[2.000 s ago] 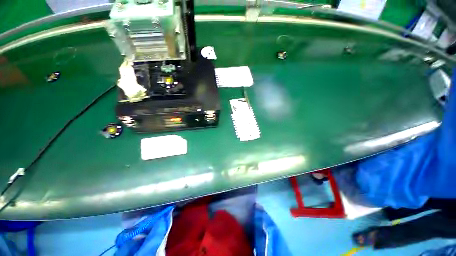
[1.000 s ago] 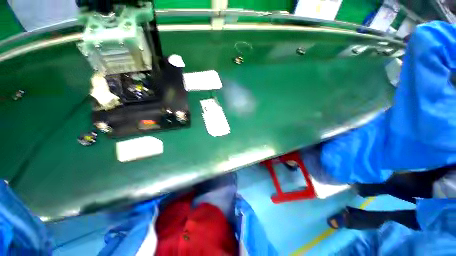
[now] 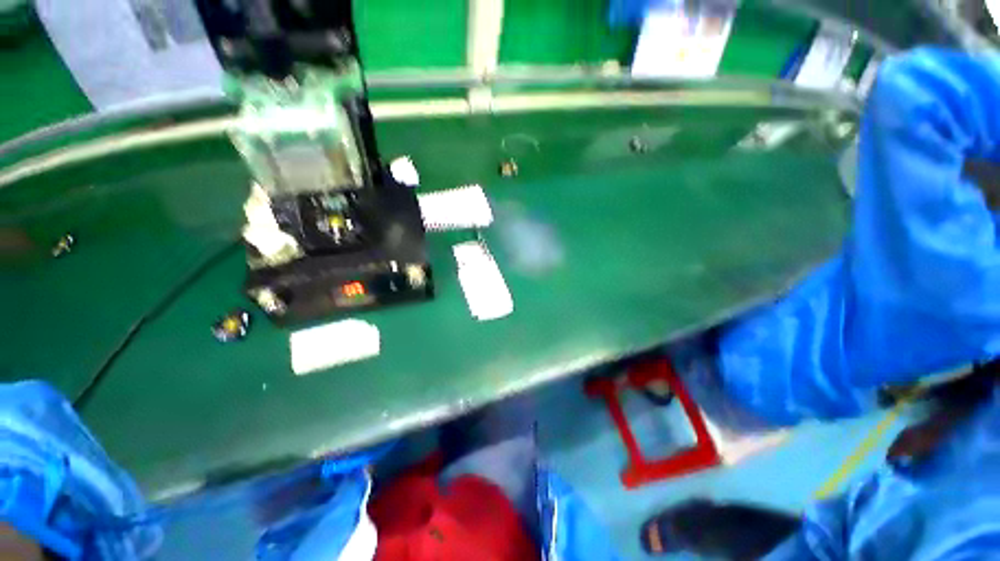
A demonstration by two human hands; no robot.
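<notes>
The black press fixture [image 3: 378,274] stands upright on the green bench, left of centre. Its pale green plate and clear block [image 3: 302,142] are above a round module [image 3: 334,225] in the nest. Red-orange digits glow on its front. Another round module [image 3: 231,325] lies left of the base. A blank white card [image 3: 334,345] lies in front. A narrow white strip [image 3: 483,282] and a spare white sheet [image 3: 456,207] lie to the right. Neither of my hands can be made out.
A blue-sleeved person [image 3: 910,241] is at the right edge. A blue sleeve [image 3: 66,471] at lower left has an unclear owner. More modules lie at far left [image 3: 63,245] and along the back [image 3: 508,168]. A black cable [image 3: 148,318] runs left. A red frame [image 3: 663,433] is below.
The view has shifted, showing more of the press's upper part. Blue sleeves have come into view or further in at both sides. The fixture, cards and nearby module keep their arrangement.
</notes>
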